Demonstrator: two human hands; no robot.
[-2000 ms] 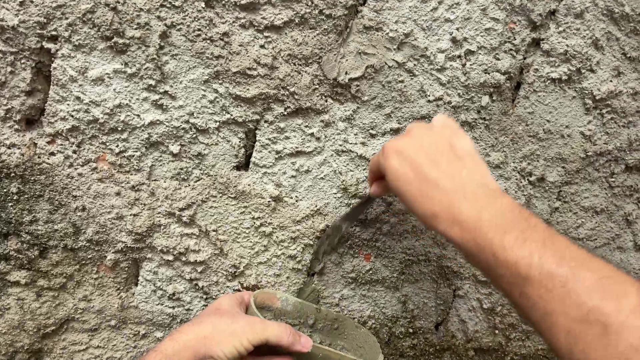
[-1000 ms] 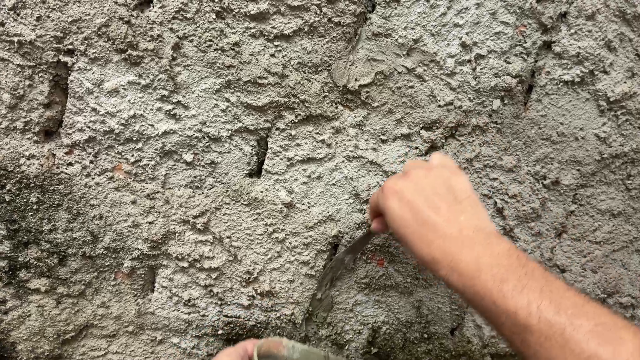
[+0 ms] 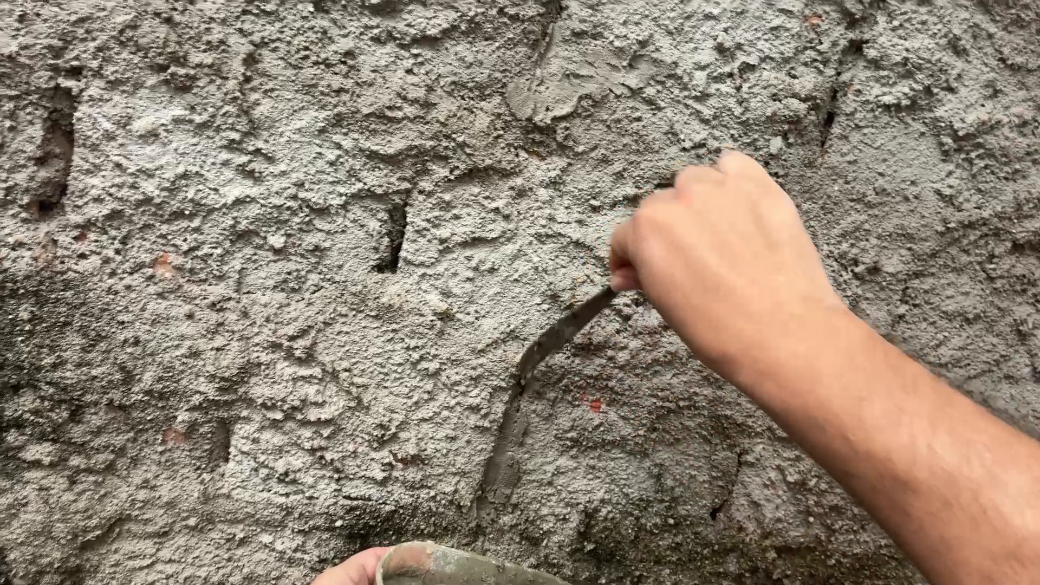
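My right hand [image 3: 723,260] is closed around a small metal trowel or spatula [image 3: 569,329], its handle hidden in my fist. The blade slants down to the left, and its tip touches the rough mortar wall [image 3: 309,341] at the top of a narrow strip of smooth, dark mortar [image 3: 505,455]. At the bottom edge my left hand [image 3: 353,569] holds a greenish container or scoop [image 3: 463,567], of which only the rim and upper part show. Most of that hand is out of the frame, and the container's contents cannot be made out.
Dark vertical gaps lie in the wall, one left of centre [image 3: 396,236], one at the far left [image 3: 57,154] and one at the upper right [image 3: 830,118]. A smoothed mortar patch [image 3: 544,96] is near the top. Small reddish spots [image 3: 595,405] show through.
The blade's tip has moved up the wall from the lower end of the strip, where smooth mortar now shows. My left hand and the container have sunk toward the bottom edge since the oldest frame.
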